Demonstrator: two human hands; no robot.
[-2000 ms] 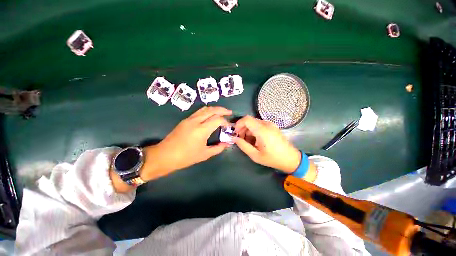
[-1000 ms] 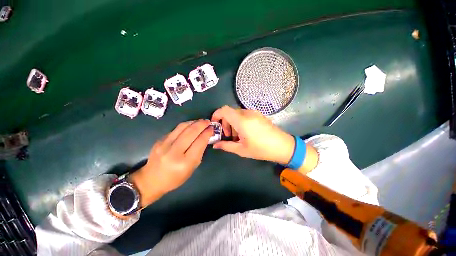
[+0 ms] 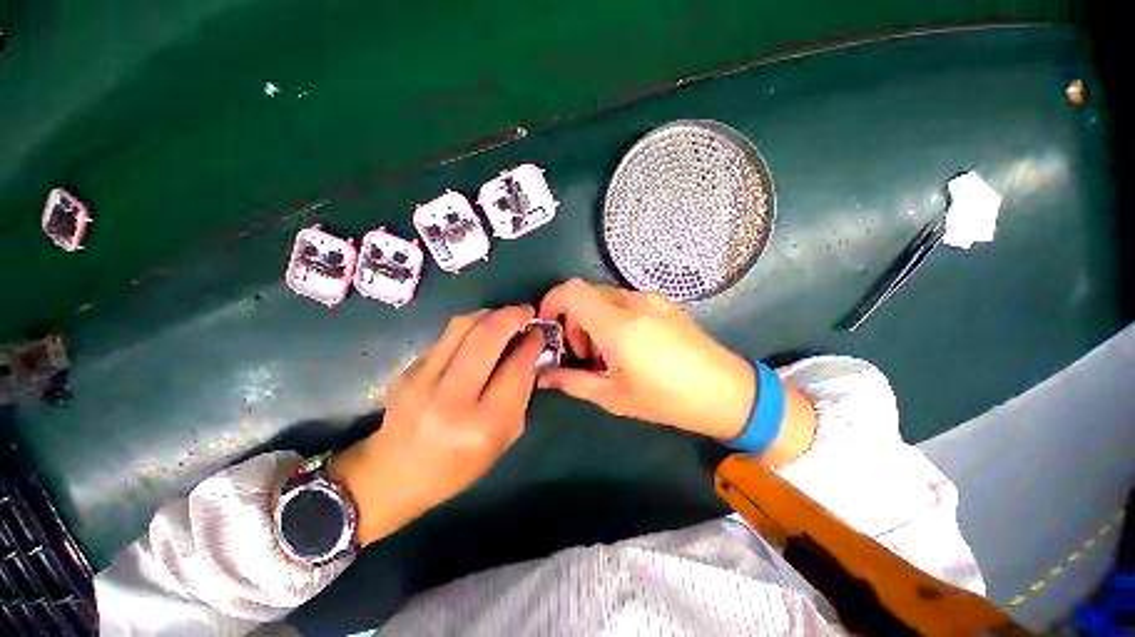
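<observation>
A small white watch housing (image 3: pixel 548 346) with dark parts inside is held between both hands, low over the green mat. My left hand (image 3: pixel 458 396) grips its left side, its fingers covering part of it. My right hand (image 3: pixel 647 361) pinches its right side with thumb and fingers. Several like housings (image 3: pixel 451 230) with pink-white rims lie in a row beyond my hands. An orange electric screwdriver (image 3: pixel 859 560) hangs beside my right wrist, not gripped; its rear end is cut off by the picture's edge.
A round dimpled screw tray (image 3: pixel 690 212) stands beyond my right hand. Dark tweezers (image 3: pixel 894 276) and a white pad (image 3: pixel 971 209) lie at right. Another housing (image 3: pixel 66 219) lies far left. A black gridded tray (image 3: pixel 40 554) is at lower left, a dark metallic object (image 3: pixel 34 368) above it.
Since two seconds ago the view has turned and shifted. My left fingers have closed over the housing, and both hands still hold it. The screwdriver sits a little lower.
</observation>
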